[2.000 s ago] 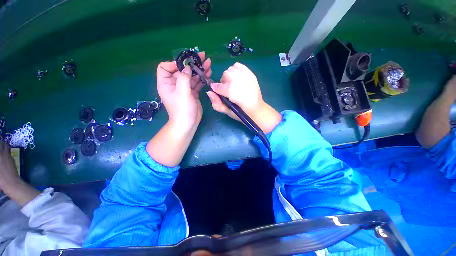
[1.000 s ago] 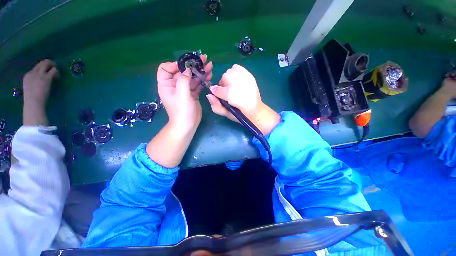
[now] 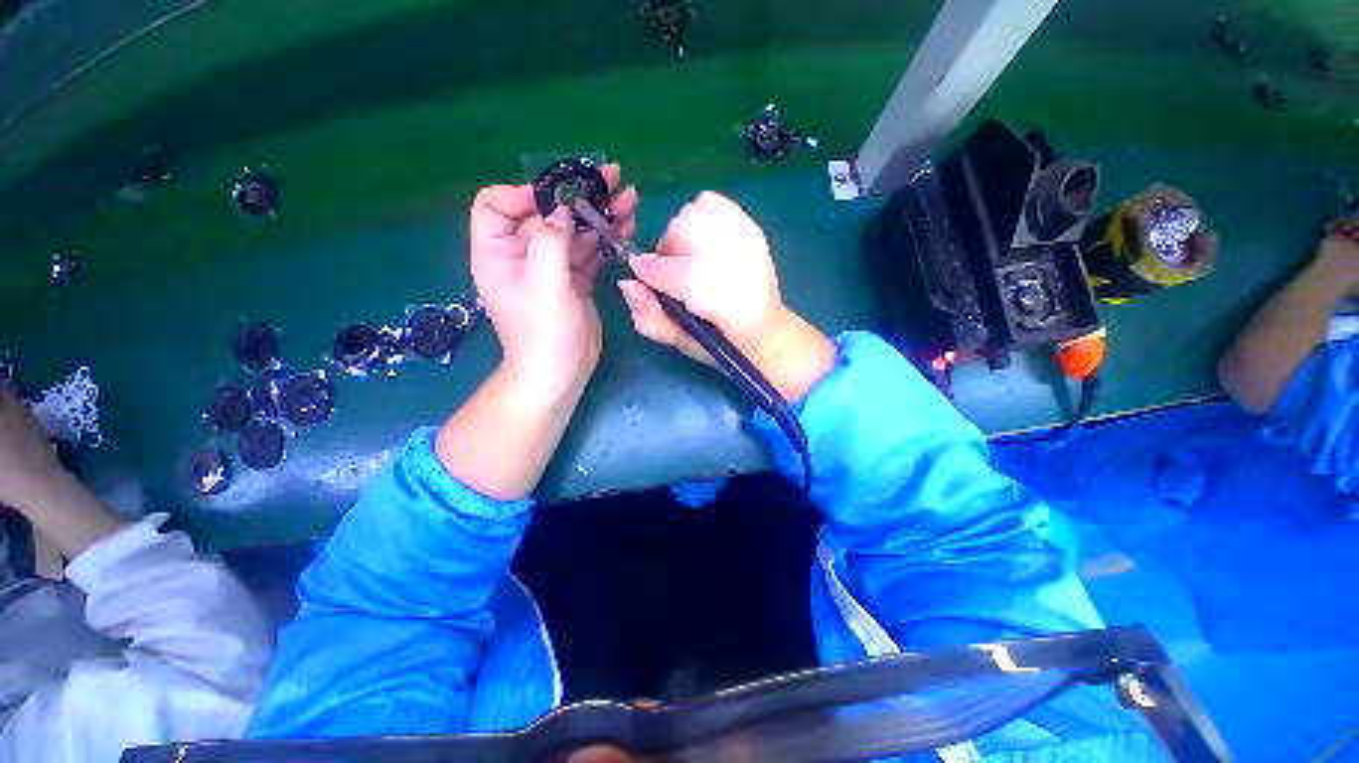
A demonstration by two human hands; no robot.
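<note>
My left hand point(image 3: 534, 276) holds a round black part point(image 3: 569, 188) between thumb and fingers, above the green surface. My right hand point(image 3: 716, 276) grips a soldering iron point(image 3: 713, 340) like a pen. The iron's tip end is at the inside of the round part; the exact contact point is too small to tell. Its black cord runs down over my right sleeve. More round black parts point(image 3: 306, 398) lie clustered to the left of my left hand. Another round part point(image 3: 769, 134) lies beyond my right hand.
A pale metal post point(image 3: 946, 93) stands right of my hands. Beside it are a black soldering station point(image 3: 969, 254), an orange-ended tool point(image 3: 1082, 355) and a yellow-and-black cylinder point(image 3: 1163, 236). A neighbour's forearm point(image 3: 52, 499) is at left, another point(image 3: 1289, 336) at right. An eyeglass frame crosses the bottom.
The single parts on the far green surface have shifted right. The left neighbour's arm reached in over the surface and drew back. My hands stay nearly in place, still holding the part and iron.
</note>
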